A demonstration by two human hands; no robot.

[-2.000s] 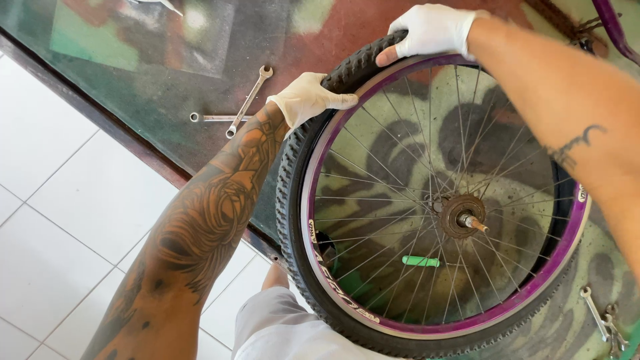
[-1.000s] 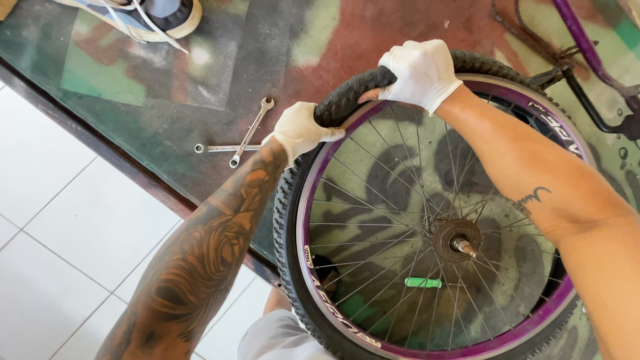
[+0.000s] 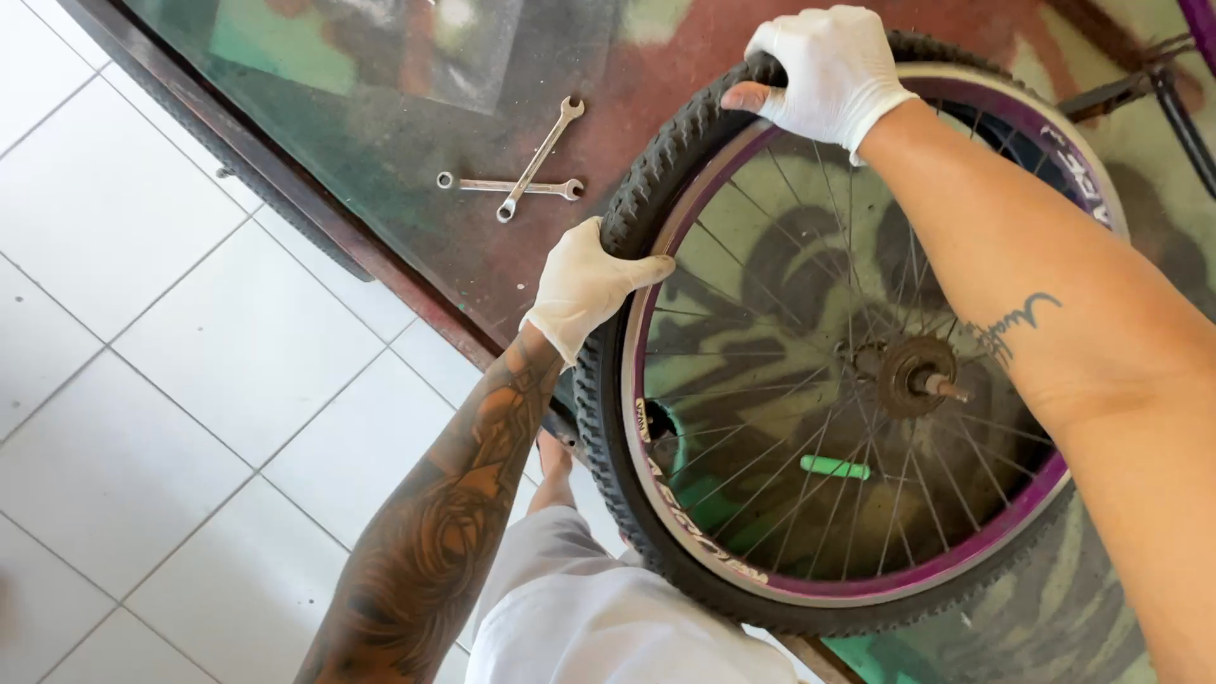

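A bicycle wheel with a purple and silver rim [image 3: 1007,518], a sprocket [image 3: 917,377] at its hub and a knobby black tire [image 3: 655,161] lies tilted over the table. My left hand [image 3: 586,282], in a white glove, grips the tire at its left side, the thumb over the rim. My right hand [image 3: 825,81], also gloved, has its fingers curled over the tire at the top, the thumb on the inner side. Between the two hands the tire lies along the rim. Through the spokes a green plastic strip or tire lever [image 3: 835,466] shows.
Two combination wrenches [image 3: 541,160] lie crossed on the painted table, left of the wheel. A clear plastic sheet [image 3: 456,47] is behind them. At the upper right are parts of a purple bicycle frame [image 3: 1199,28]. The table's edge [image 3: 418,294] runs diagonally above white floor tiles.
My left hand has moved down along the tire's left side. The stretch of tire raised between my hands a second ago now lies closer to the rim. The shoe at upper left is out of view.
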